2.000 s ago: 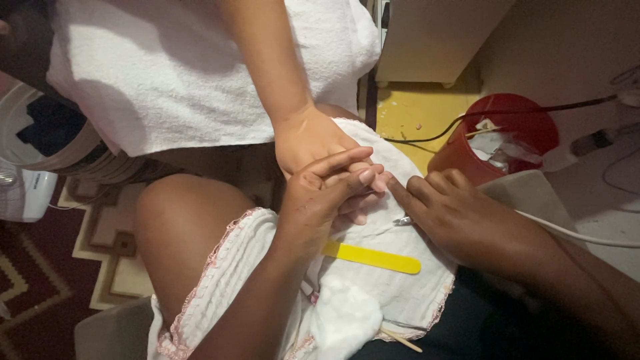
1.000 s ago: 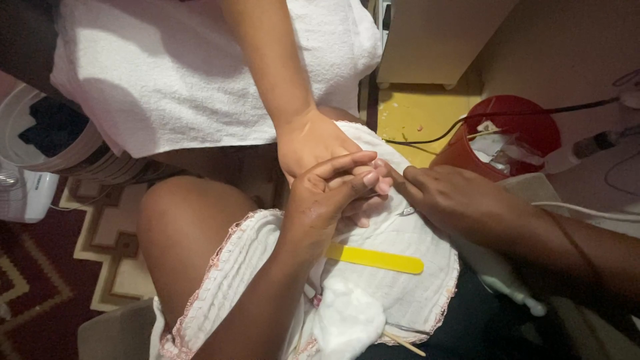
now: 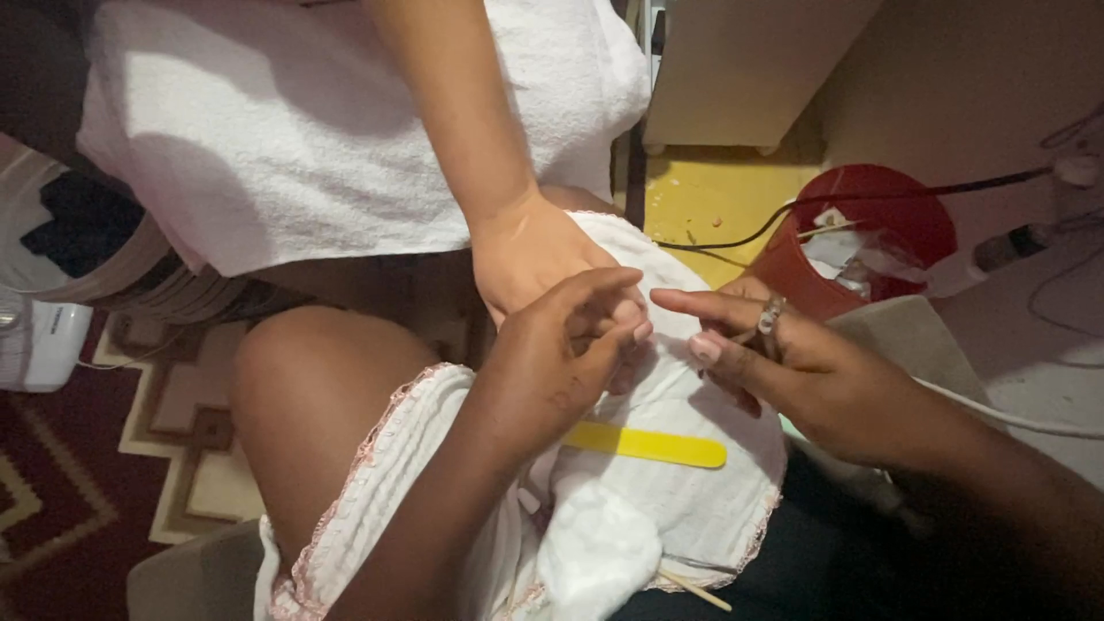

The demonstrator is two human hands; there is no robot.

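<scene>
My left hand (image 3: 565, 345) is closed around the fingers of another person's hand (image 3: 539, 254), which reaches in from the top. Just right of it, my right hand (image 3: 759, 354) has its index finger and thumb apart, with a metal tool (image 3: 768, 317), perhaps a nipper or clipper, tucked among the fingers. Below the hands, a yellow nail file (image 3: 647, 446) lies on a white cloth (image 3: 690, 509) with a pink edge, spread over a lap. Nearer me rest a wad of white cotton (image 3: 599, 548) and a thin wooden stick (image 3: 694, 590).
A red bin (image 3: 793, 267) holding waste stands at the right, with a black cable (image 3: 914, 197) crossing over it. At the left are a clear bucket (image 3: 138, 259) with dark contents and a white appliance (image 3: 52, 345). A white towel (image 3: 319, 147) drapes the other person's lap.
My right hand has drawn away from the other person's fingertips, and its index finger and thumb have spread apart. My left hand keeps its hold.
</scene>
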